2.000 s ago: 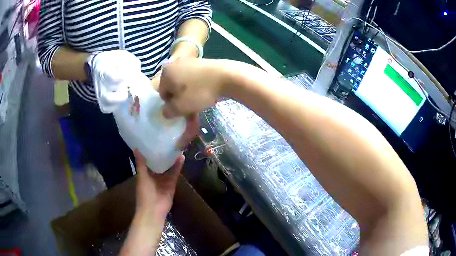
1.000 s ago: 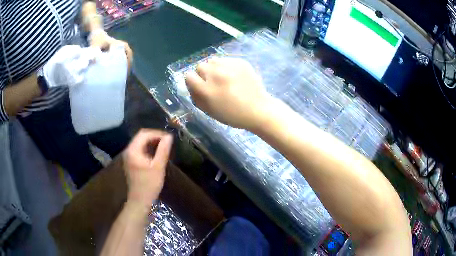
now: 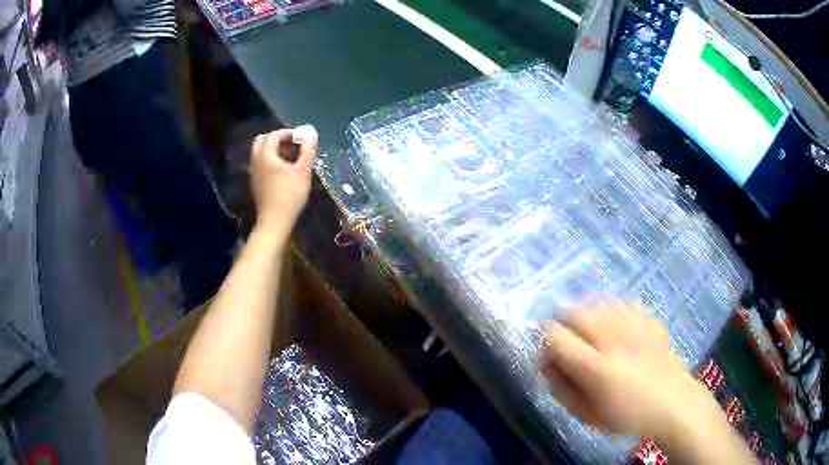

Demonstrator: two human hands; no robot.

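Observation:
A thick stack of glossy clear empty blister trays [image 3: 509,209] lies on the green-topped bench. My left hand [image 3: 284,177] is raised left of the stack's far corner, with a small white piece [image 3: 305,135] pinched between thumb and finger. My right hand [image 3: 609,359] is blurred, over the near part of the stack, fingers curled; whether it holds anything is hidden. Red-and-white printed pieces [image 3: 652,452] show at the stack's near right edge.
An open cardboard carton [image 3: 173,363] with crinkled clear packaging [image 3: 309,409] stands below my left arm. A person in a striped top [image 3: 136,27] stands far left. A filled blister tray [image 3: 250,11] lies farther along the bench. A monitor [image 3: 718,100] stands right.
The white bag has left my hands and is out of view. The other person has moved back. My left hand has moved up and forward; my right hand has come back toward me over the trays.

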